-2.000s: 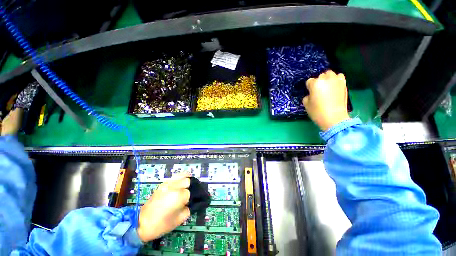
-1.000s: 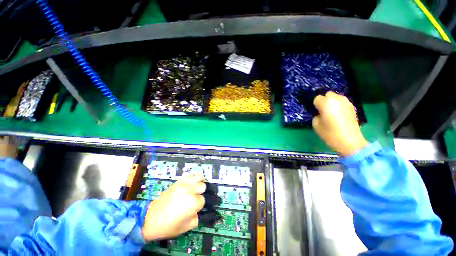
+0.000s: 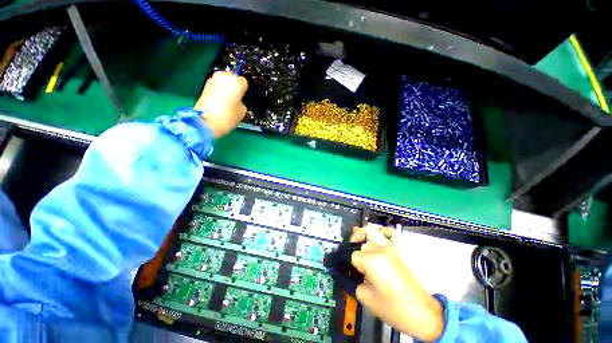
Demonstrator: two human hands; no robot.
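My left hand [image 3: 225, 100] is at the left tray, its fingers over the dark and silver components [image 3: 272, 74]; what the fingertips hold is hidden. My right hand [image 3: 386, 278] is over the right edge of the board carrier [image 3: 151, 271], with dark finger covers near the upper right boards; the fingers are bent, and any part in them is too small to tell. Small green circuit boards [image 3: 255, 271] lie in rows in the carrier. The middle tray holds yellow components [image 3: 339, 124] and a white paper label [image 3: 346, 74]. The right tray holds blue components [image 3: 439, 130].
A blue coiled cord [image 3: 178, 28] hangs at the top. A grey shelf edge [image 3: 402, 33] crosses above the trays. Conveyor rails run behind the carrier. A black round wheel-like part [image 3: 492, 266] is right of my right hand. Silver-white parts [image 3: 33, 60] lie far left. A blue sleeve shows at the left edge.
My left hand has moved from the boards up to the left tray. My right hand has left the blue components and come down to the carrier's right side. The view has shifted and tilted.
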